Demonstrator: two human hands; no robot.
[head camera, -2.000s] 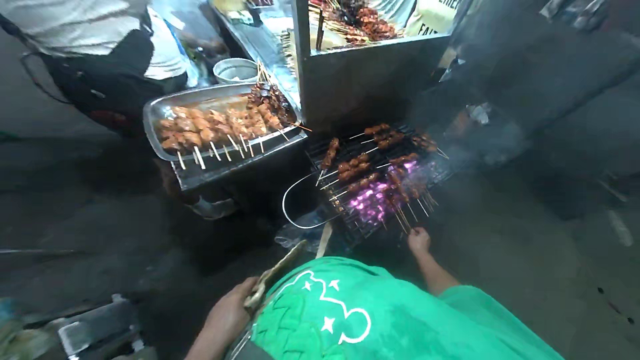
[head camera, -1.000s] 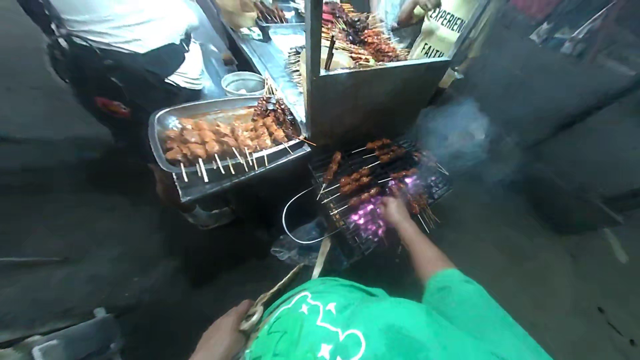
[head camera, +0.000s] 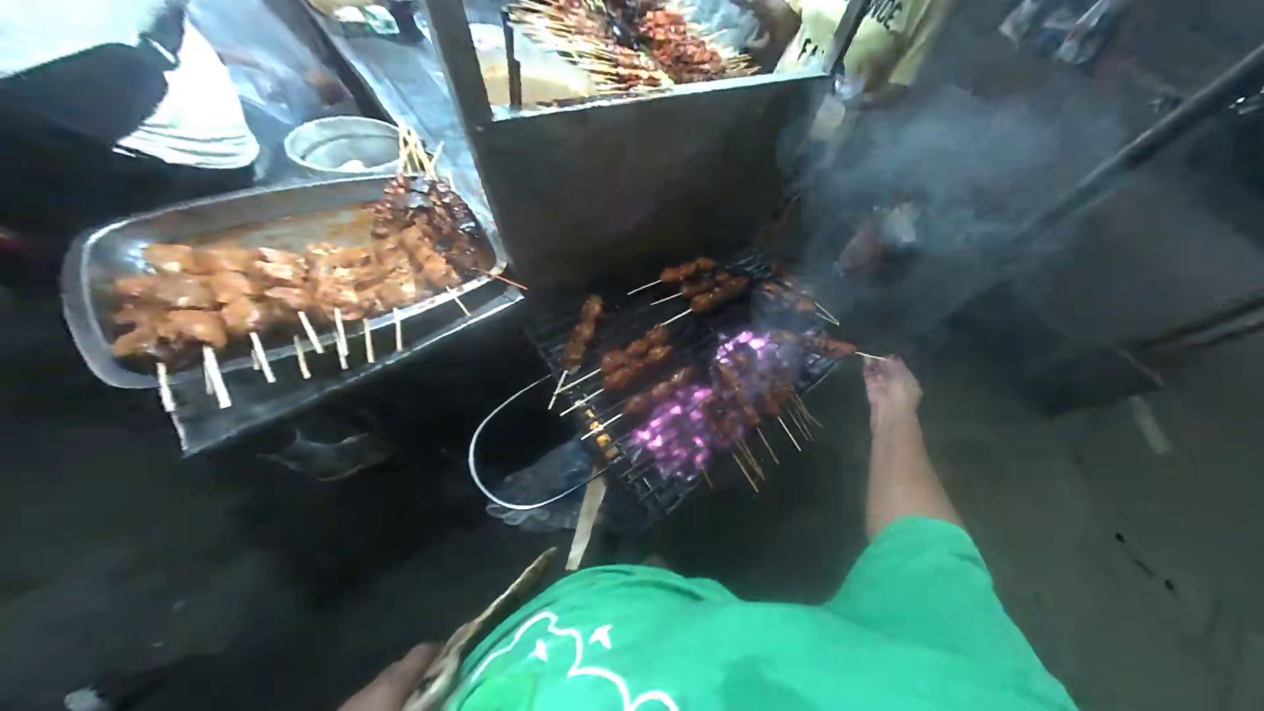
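Observation:
My right hand (head camera: 892, 387) pinches the stick end of a meat skewer (head camera: 829, 346) at the right edge of a charcoal grill (head camera: 647, 494). Several other skewers (head camera: 635, 357) lie across the grate, some with sticks pointing left, others toward me. Glowing coals (head camera: 676, 430) show pink between them. My left hand (head camera: 393, 681), low at the frame's bottom, is closed on the edge of a flat woven fan (head camera: 484, 617), partly hidden by my green shirt. Left of the grill, a metal tray (head camera: 94, 326) holds pale marinated skewers (head camera: 232, 296) and darker ones at its right end.
A metal panel (head camera: 632, 188) stands behind the grill, with more skewers (head camera: 681, 44) beyond it. A round metal bowl (head camera: 341, 143) sits behind the tray. A wire loop (head camera: 474, 444) juts from the grill's left. Smoke drifts at right. Two people stand at the far side.
My right hand has moved from over the coals to the grill's right edge, where it holds a skewer's stick. My left hand stays low with the fan.

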